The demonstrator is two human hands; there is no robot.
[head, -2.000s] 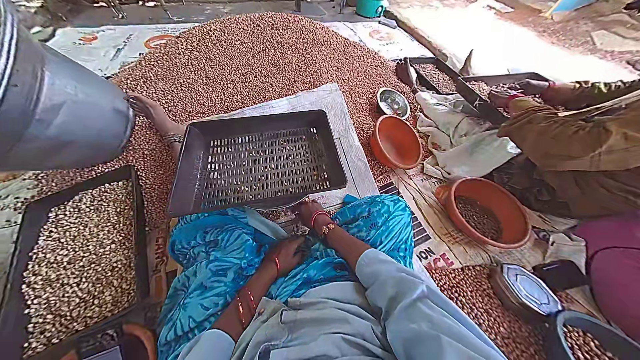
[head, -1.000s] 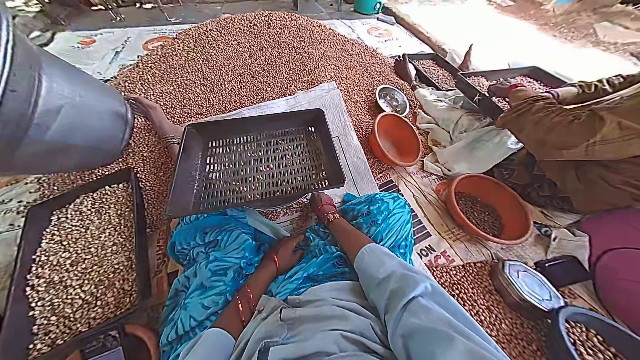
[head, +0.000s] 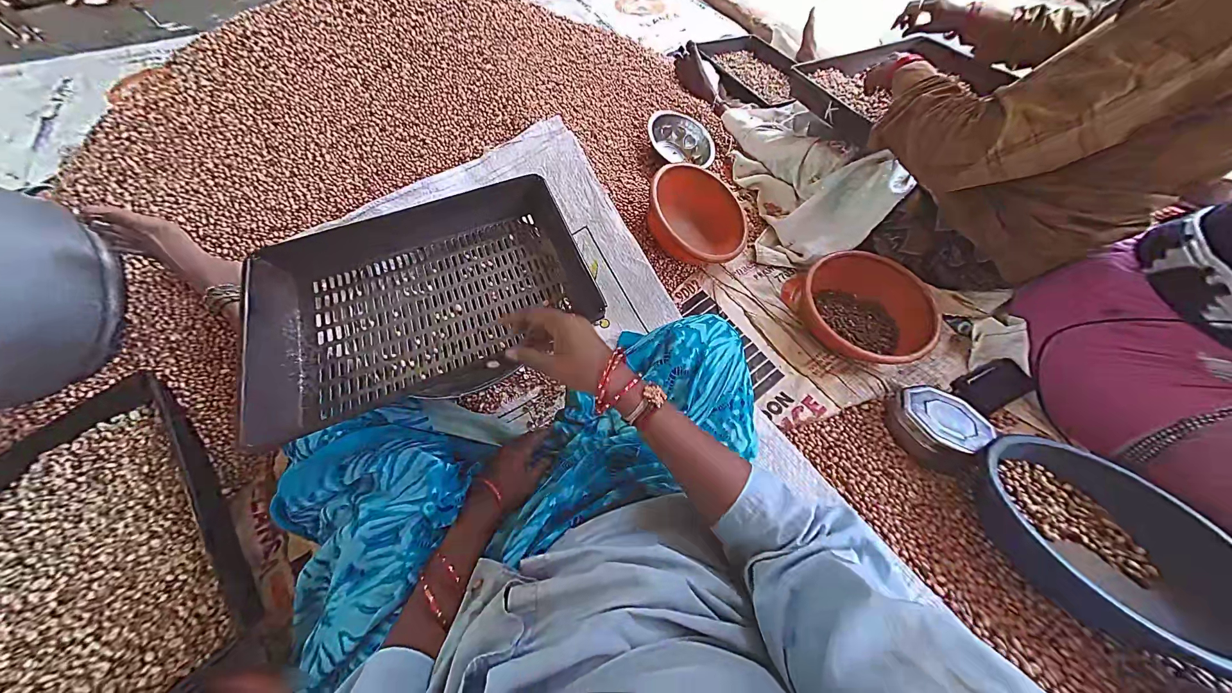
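My right hand (head: 558, 348), with red bangles and a watch at the wrist, is over the near right edge of a black slotted plastic tray (head: 423, 318). Its thumb and fingers are curled; whether they pinch a small piece cannot be seen. A few pale nuts lie on the slots. My left hand (head: 520, 467) rests low on the blue patterned cloth (head: 375, 500) over my lap, its fingers partly hidden. The tray stands tilted over a white woven sack (head: 616, 241), beside a big heap of brown nuts (head: 385, 96).
Another person's hand (head: 144, 236) is by a grey metal bucket (head: 58, 298) at left. A black tray of pale nuts (head: 106, 539) lies below. To the right are orange bowls (head: 698, 214), a steel bowl (head: 681, 140), a grey basin (head: 1107, 539) and a co-worker's sleeve (head: 991, 144) near black trays.
My right hand has risen from the lap, near the tray's front edge, to over the tray's right part. My left hand stays on the lap. The view has turned somewhat.
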